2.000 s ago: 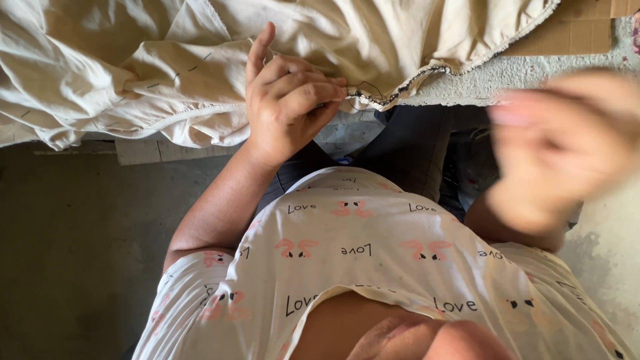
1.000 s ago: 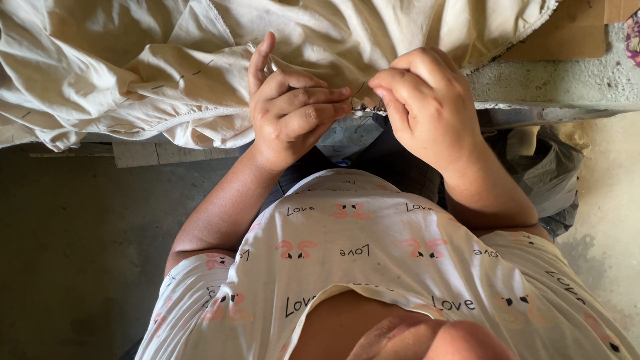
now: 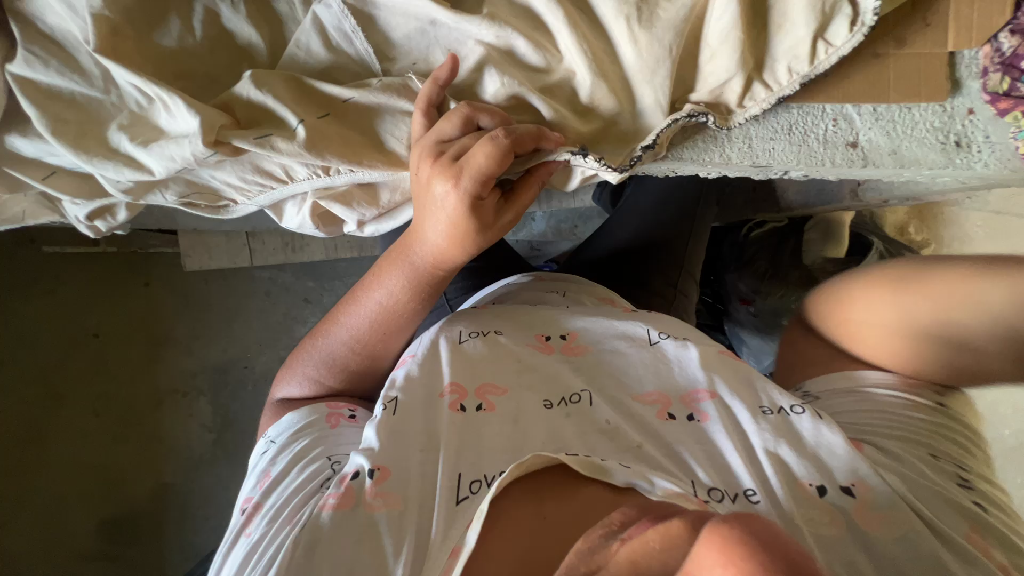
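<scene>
Cream cloth (image 3: pixel 624 72) lies in folds across the top of the view, its near edge hanging over the edge of the work surface. Dark stitching (image 3: pixel 672 124) runs along part of its bound edge. My left hand (image 3: pixel 472 168) pinches that edge between thumb and fingers, at the left end of the dark stitches, with the little finger raised. Short dark thread marks (image 3: pixel 300 124) show on the cloth to the left of this hand. My right forearm reaches out past the right side of the view, so the right hand is hidden.
A rough, pale slab (image 3: pixel 864 140) carries the cloth. Flat cardboard (image 3: pixel 896 72) lies at the upper right beside patterned purple fabric (image 3: pixel 1004 68). A dark plastic bag (image 3: pixel 768 272) is below the slab on the right. My legs are under the slab edge.
My right hand, close to the left one a second ago, has moved away to the right and out of view. The left hand keeps its hold on the cloth edge.
</scene>
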